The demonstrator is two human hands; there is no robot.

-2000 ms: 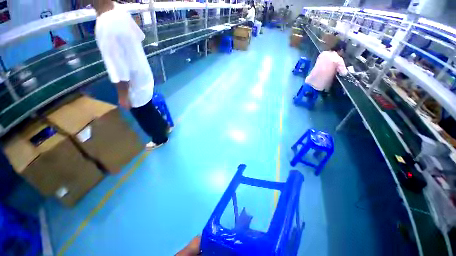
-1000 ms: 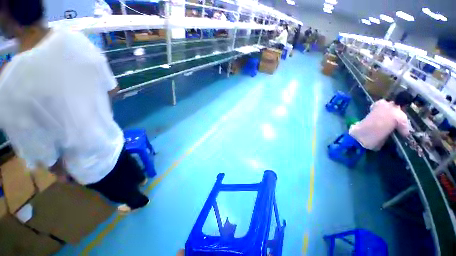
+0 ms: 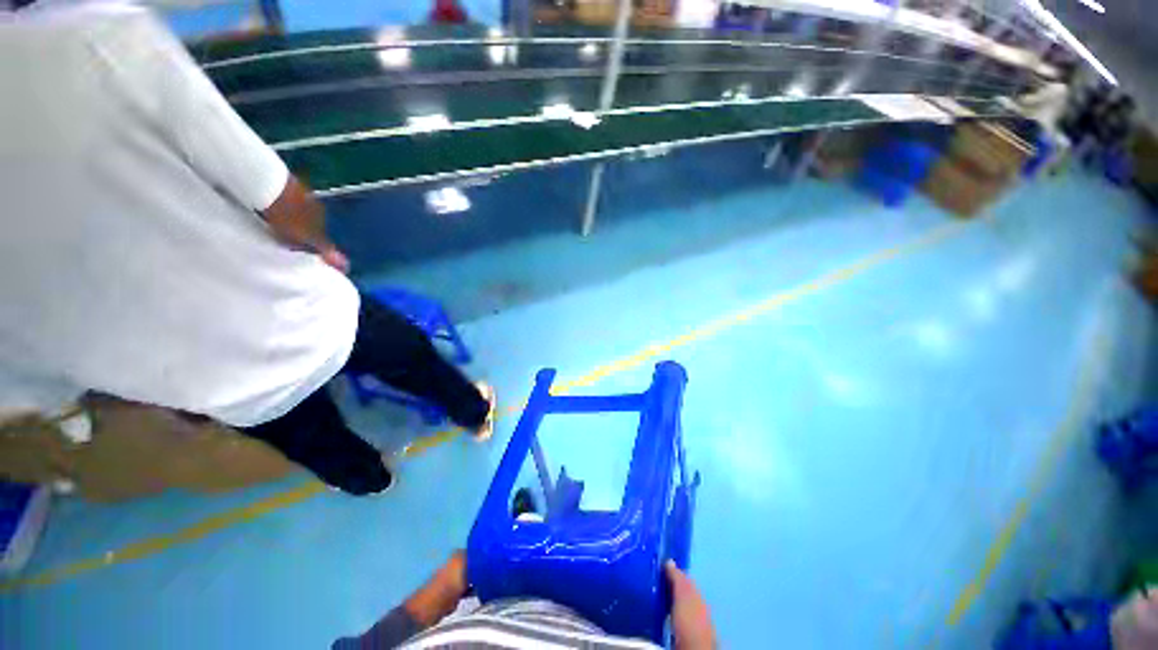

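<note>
A bright blue plastic stool (image 3: 572, 554) is held in front of my body, its seat towards me and its legs pointing ahead. My left hand (image 3: 442, 587) grips its left side near the bottom of the picture. My right hand (image 3: 688, 610) is at its right side, cut off by the lower edge. The fingers of both hands are partly hidden by the stool. A striped garment shows just below the seat.
A person in a white shirt (image 3: 153, 229) stands close at the left, beside a blue stool (image 3: 413, 311) and brown cartons (image 3: 178, 451). A long green-topped line (image 3: 508, 150) runs behind. Blue floor with yellow lines lies ahead; other blue stools (image 3: 1130, 444) are at the right.
The view has turned left towards the green-topped line. The person in white appears closer. Both my hands now show at the stool, which is still held in front. The right-hand line has left the view.
</note>
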